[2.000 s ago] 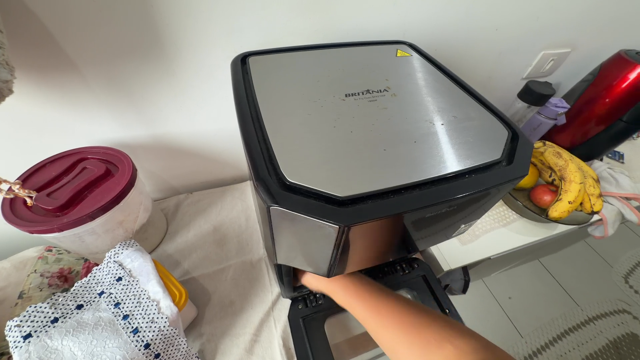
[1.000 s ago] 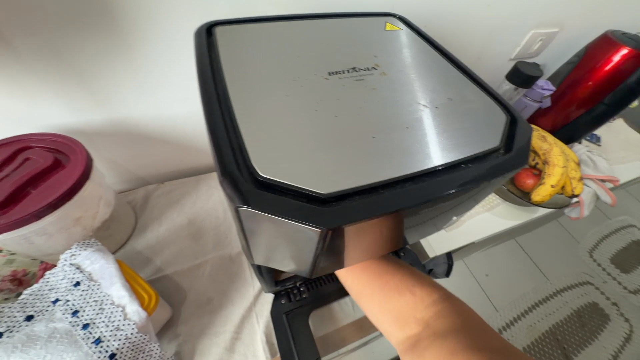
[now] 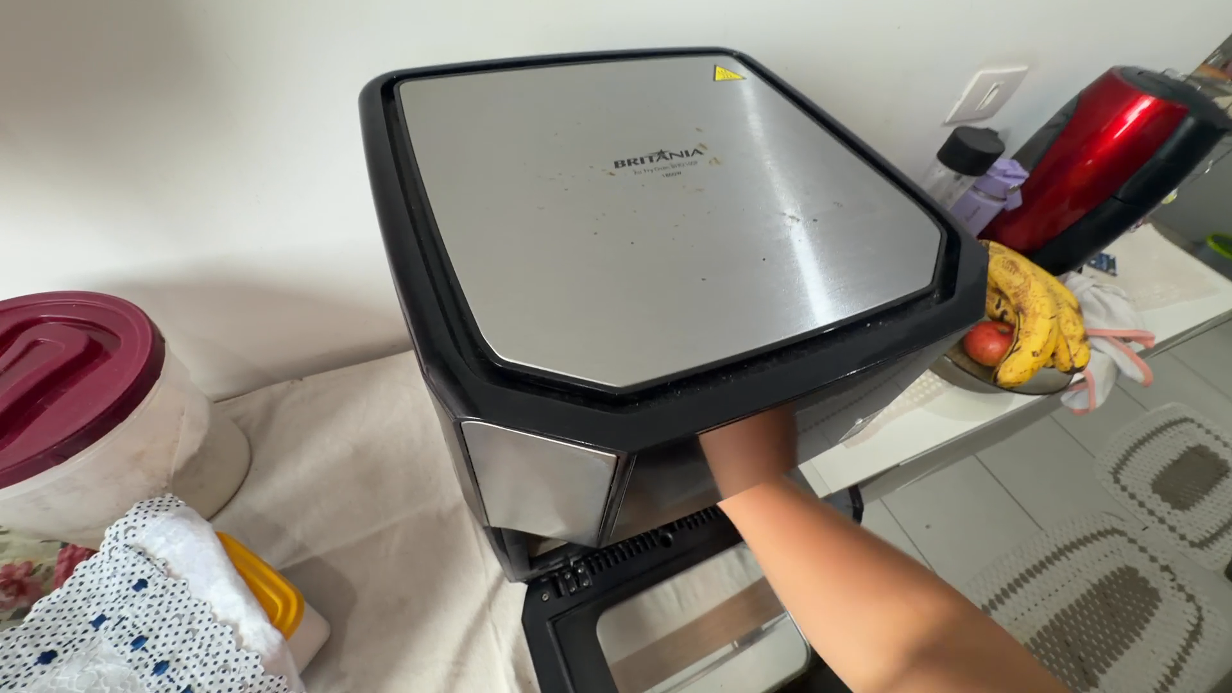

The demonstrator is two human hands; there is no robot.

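Observation:
A black and steel Britânia air fryer oven [image 3: 664, 221] stands on a cloth-covered surface, its top dusted with crumbs and small stains. Its windowed door [image 3: 703, 616] hangs down at the front. One bare forearm comes in from the lower right and reaches over the door into the oven's front opening. The hand at its end is hidden inside the oven, so what it touches or holds cannot be seen, nor is it plain whether it is the right one. The other hand is outside the view.
At left are a plastic tub with a maroon lid [image 3: 77, 385], a yellow-lidded container [image 3: 265, 587] and a dotted cloth [image 3: 144, 606]. At right, a bowl [image 3: 1020, 380] holds bananas [image 3: 1035, 308] and a red fruit [image 3: 988, 343], near bottles and a red appliance [image 3: 1107, 164].
Inside the oven's front, the forearm has shifted from the left part of the opening toward the right. The hand at its end was hidden, or nearly so, in the earlier frames too.

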